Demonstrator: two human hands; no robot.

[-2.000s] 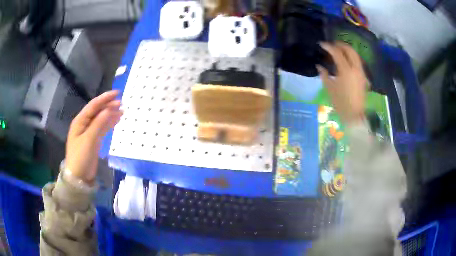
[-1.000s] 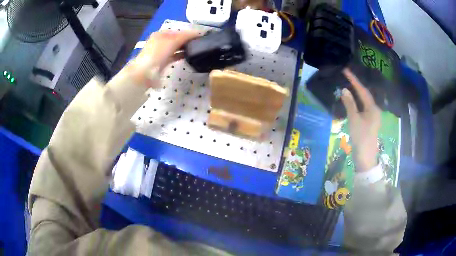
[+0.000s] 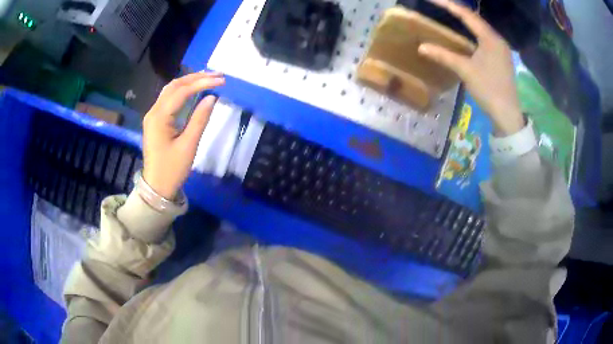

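Note:
A black housing (image 3: 299, 32) lies on the perforated plate (image 3: 329, 84), left of the wooden fixture (image 3: 403, 50). Another black piece (image 3: 440, 15) shows behind the top of the fixture's upright board, partly cut off by the frame's top edge. My right hand (image 3: 480, 64) is at the fixture's right side, thumb in front of the board and fingers reaching over the black piece; whether it grips is unclear. My left hand (image 3: 176, 131) is empty, fingers apart, over the bench's left front corner.
A black keyboard (image 3: 363, 195) lies along the front ledge, with white tissue (image 3: 218, 141) at its left. The left blue bin (image 3: 17, 161) holds rows of black housings (image 3: 84, 168) and newspaper (image 3: 57, 245). The green book (image 3: 548, 127) and blue booklet (image 3: 470, 181) lie right of the plate.
My left hand has let go of the black housing, now on the plate, and moved towards the front left. My right hand has moved from above the book to the fixture. The view has shifted.

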